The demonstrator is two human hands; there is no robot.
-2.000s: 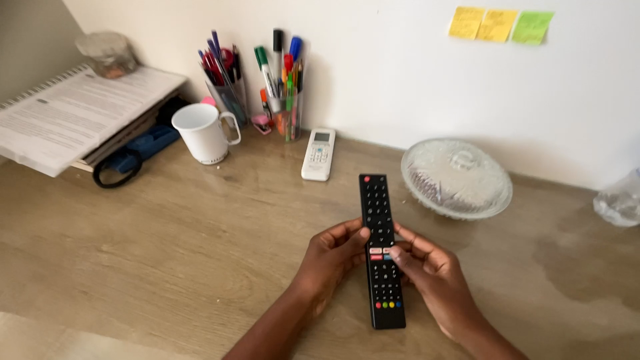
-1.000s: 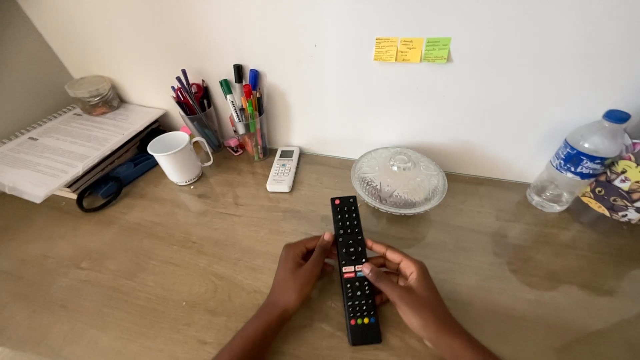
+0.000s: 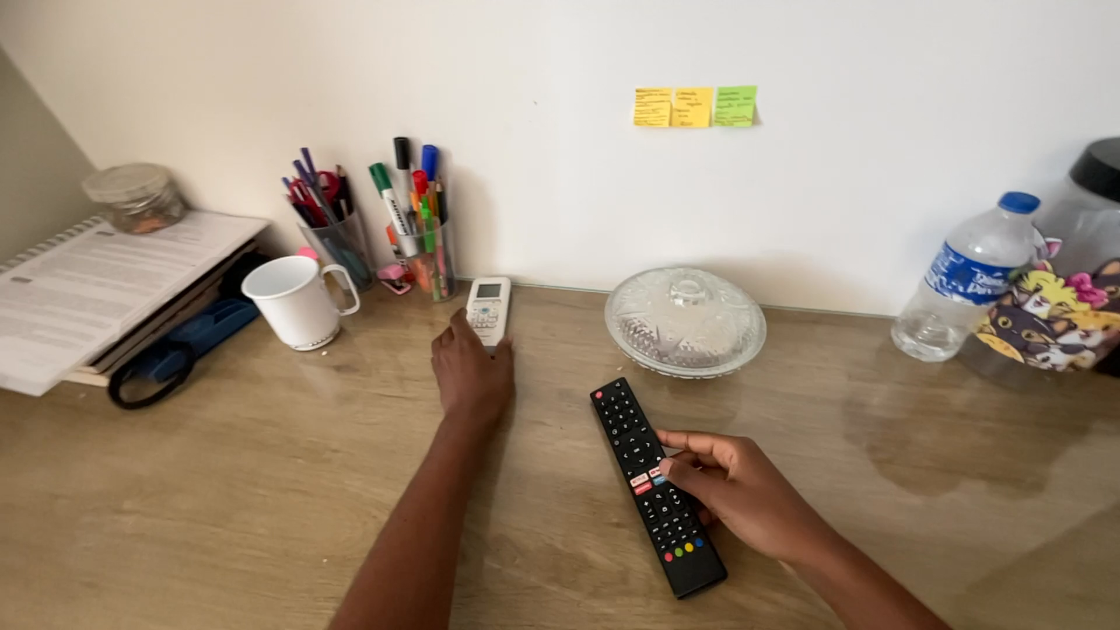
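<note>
My right hand (image 3: pixel 744 490) holds a black TV remote control (image 3: pixel 658 490) by its right edge, thumb on the face near the coloured buttons' middle rows. The remote is tilted, its top toward the upper left. My left hand (image 3: pixel 473 367) reaches to a white remote control (image 3: pixel 488 308) with a small display, which stands near the wall. The fingers are at its lower part and sides; whether they grip it cannot be told. To the right of the white remote sits a lidded glass dish (image 3: pixel 685 324).
Left of the white remote are two clear cups of pens (image 3: pixel 429 254) and markers, a white mug (image 3: pixel 297 302), and papers (image 3: pixel 114 280) with a glass jar (image 3: pixel 136 199) on top. A water bottle (image 3: pixel 962 276) and a decorated container (image 3: pixel 1059 306) stand at right. Sticky notes (image 3: pixel 693 107) are on the wall.
My left hand has let go of the black remote and moved forward to the white one. The black remote, now in my right hand alone, is more tilted. The view has shifted.
</note>
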